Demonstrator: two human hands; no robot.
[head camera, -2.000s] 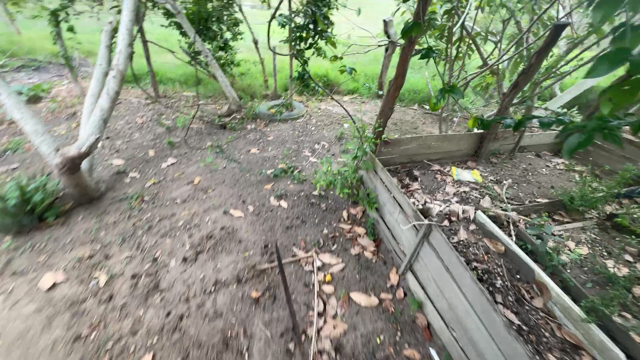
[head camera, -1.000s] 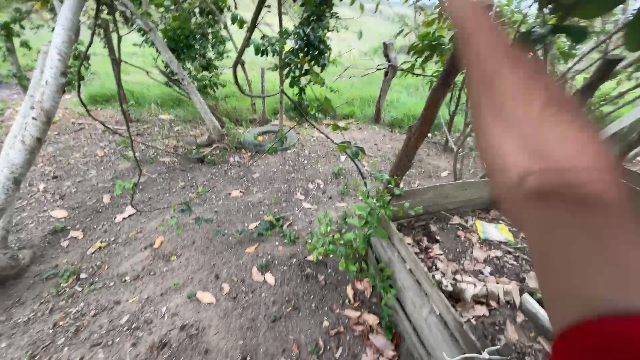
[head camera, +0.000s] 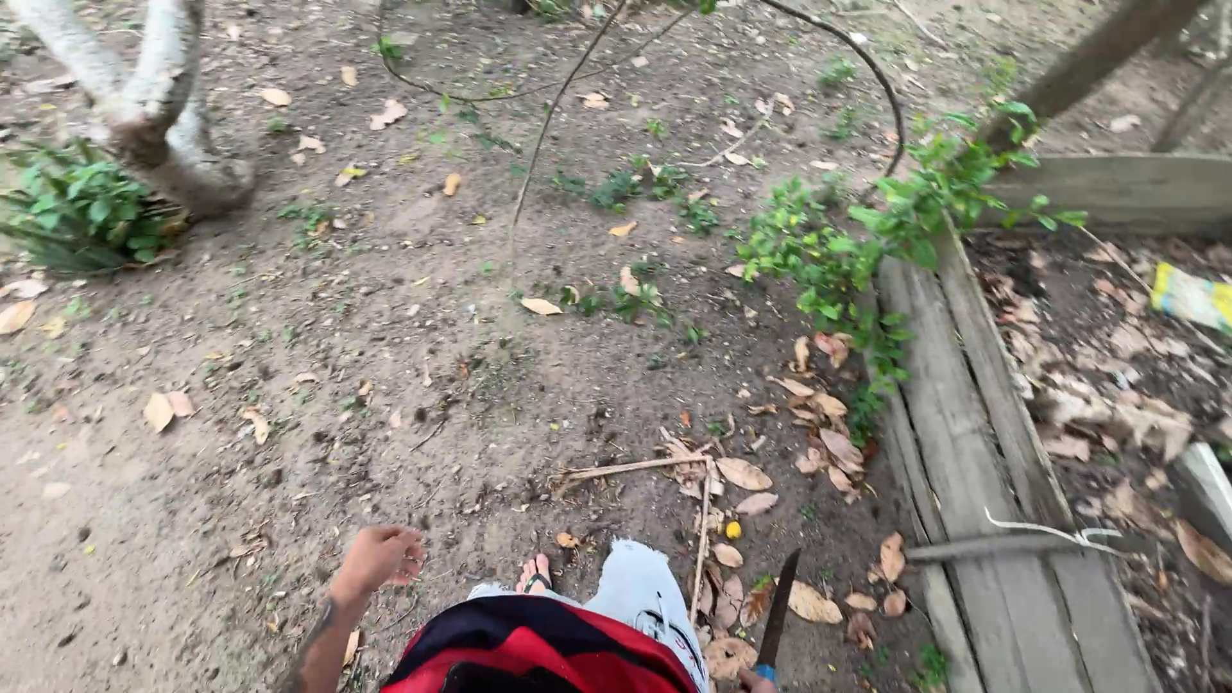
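Observation:
My left hand (head camera: 385, 558) hangs beside my body at the lower left, over bare soil, with its fingers loosely curled and nothing visible in it. At the bottom edge, right of my pale jeans, my right hand (head camera: 757, 680) is closed around the blue handle of a long-bladed knife (head camera: 780, 606). The dark blade points up and forward over dry leaves. Most of the right hand is cut off by the frame. My foot in a sandal (head camera: 535, 572) shows between the two hands.
Weathered wooden boards (head camera: 982, 462) edge a raised bed at the right, crossed by a stick (head camera: 991, 548). A leafy shrub (head camera: 847, 250) leans over them. A yellow and white packet (head camera: 1192, 296) lies in the bed. A pale tree trunk (head camera: 183, 144) stands upper left; thin curved branches hang ahead.
The view has tilted down to my body and feet. A raised forearm with a red sleeve crossed the right side one second ago and is gone from there.

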